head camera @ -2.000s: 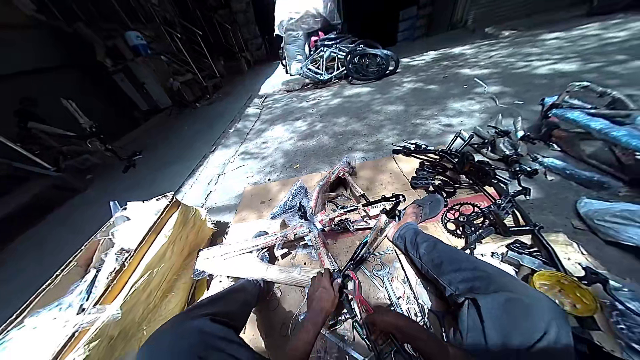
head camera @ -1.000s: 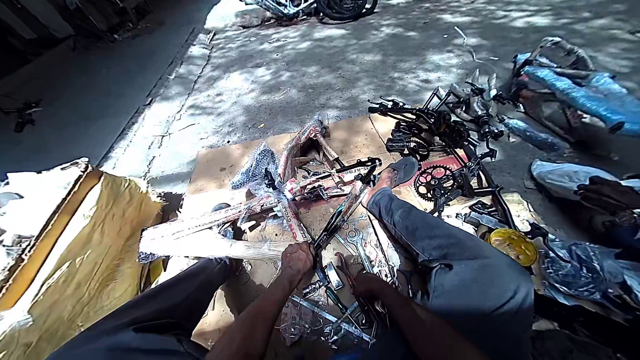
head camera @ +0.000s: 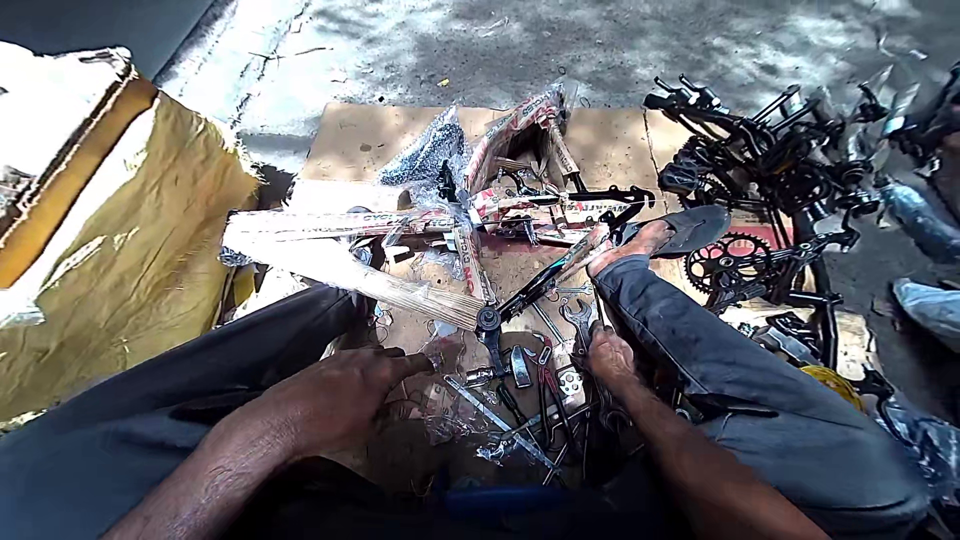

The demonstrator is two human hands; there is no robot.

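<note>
A bicycle frame, its tubes wrapped in printed paper and plastic, lies between my legs. At its near end is the bottom bracket. My left hand hovers low to the left of that end, fingers forward, with no object visible in it. My right hand is down among the tools at the right, by the open-end wrench; its fingers are partly hidden, and what they hold is unclear. Red-handled pliers, a hammer head and a flat metal strip lie between my hands.
Black bicycle parts are heaped at the right, with a crankset and chainring beside my sandalled foot. A yellow-wrapped carton stands at the left. Flattened cardboard lies under the frame.
My left hand has let go of the frame's near end and moved left of it. My right hand has moved forward among the tools. The view has tilted down.
</note>
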